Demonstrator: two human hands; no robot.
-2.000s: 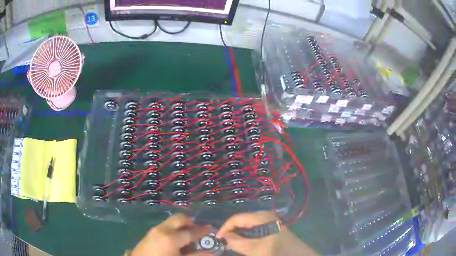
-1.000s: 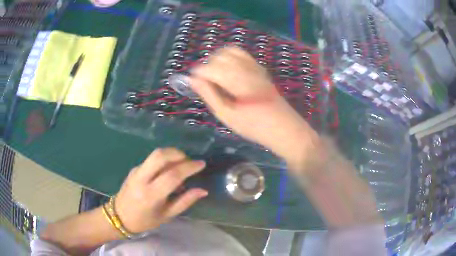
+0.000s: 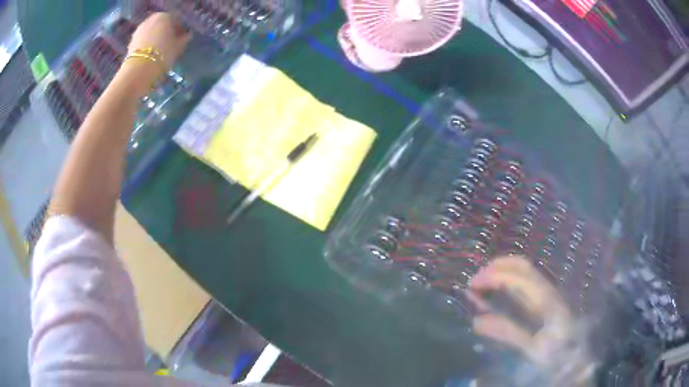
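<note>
My left hand (image 3: pixel 160 38) reaches to the far upper left, over clear trays (image 3: pixel 91 68) with rows of dark parts and red leads. Its fingertips are partly hidden, so I cannot tell whether it holds a part. My right hand (image 3: pixel 521 298) is blurred over the lower part of the main clear blister tray (image 3: pixel 370 189). Its fingers are curled; I cannot tell whether anything is between them. Rows of small shiny dark components (image 3: pixel 483 151) with thin red leads fill much of that tray.
A yellow notepad (image 3: pixel 332 174) with a pen (image 3: pixel 298 151) on it lies between the trays. A pink fan (image 3: pixel 378 53) stands at the top, and a monitor (image 3: pixel 604 45) at the upper right. Stacked trays (image 3: pixel 650 295) with white blocks show at the right. The green mat's edge curves below.
The view has swung left. My left hand has gone from near the silver disc to the upper-left trays. My right hand has drawn back to the main tray's lower part. The disc is out of view.
</note>
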